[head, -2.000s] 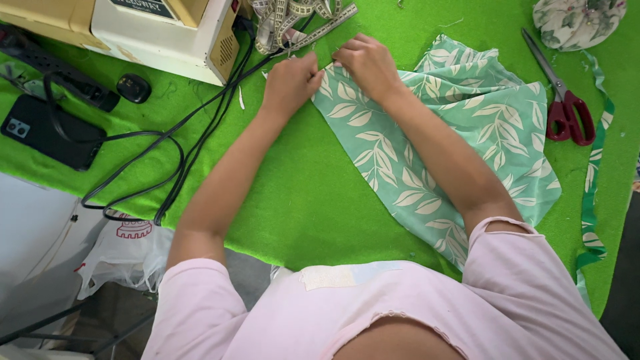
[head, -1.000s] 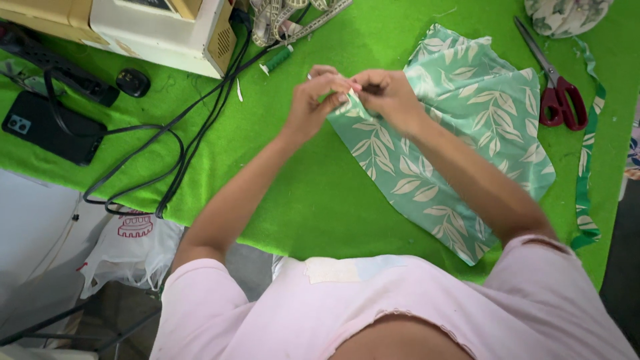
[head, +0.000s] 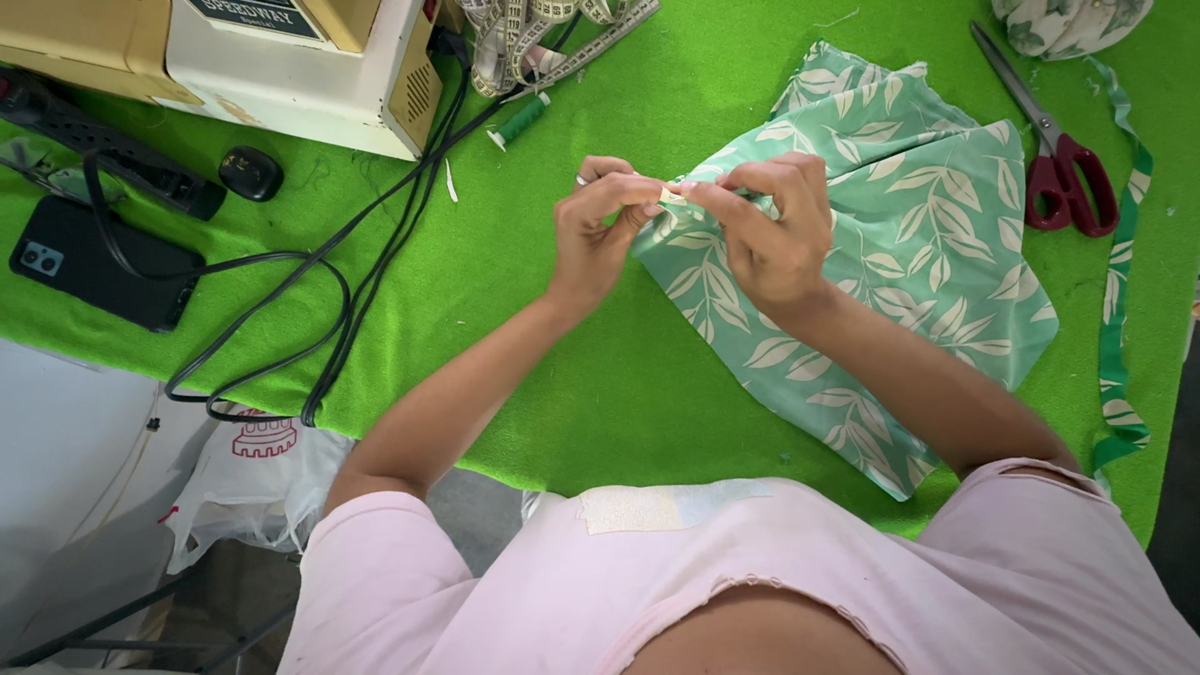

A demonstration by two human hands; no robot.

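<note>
A green fabric piece printed with cream leaves (head: pixel 937 216) lies rumpled on the bright green cloth. My left hand (head: pixel 605 225) pinches its upper left corner between thumb and fingers; a ring shows on one finger. Touching the same corner from the right are the fingertips of my right hand (head: pixel 773 225), which also pinch the edge. Whether a pin or needle is between the fingers cannot be seen. A green thread spool (head: pixel 521 120) lies up and left of my hands. Scissors with dark red handles (head: pixel 1059 155) rest to the right of the fabric, blades partly apart.
A sewing machine (head: pixel 309 75) stands at upper left, with black cords (head: pixel 352 253) running down the cloth. Nearby are a tape measure (head: pixel 581 56), power strip (head: pixel 122 141), phone (head: pixel 103 262) and small black case (head: pixel 250 173). A fabric strip (head: pixel 1116 319) and pincushion-like bundle (head: pixel 1069 23) lie right.
Both hands have come down from near the tape measure with the fabric corner, and the spool now shows. Between one second ago and now the hands stay close together at the corner.
</note>
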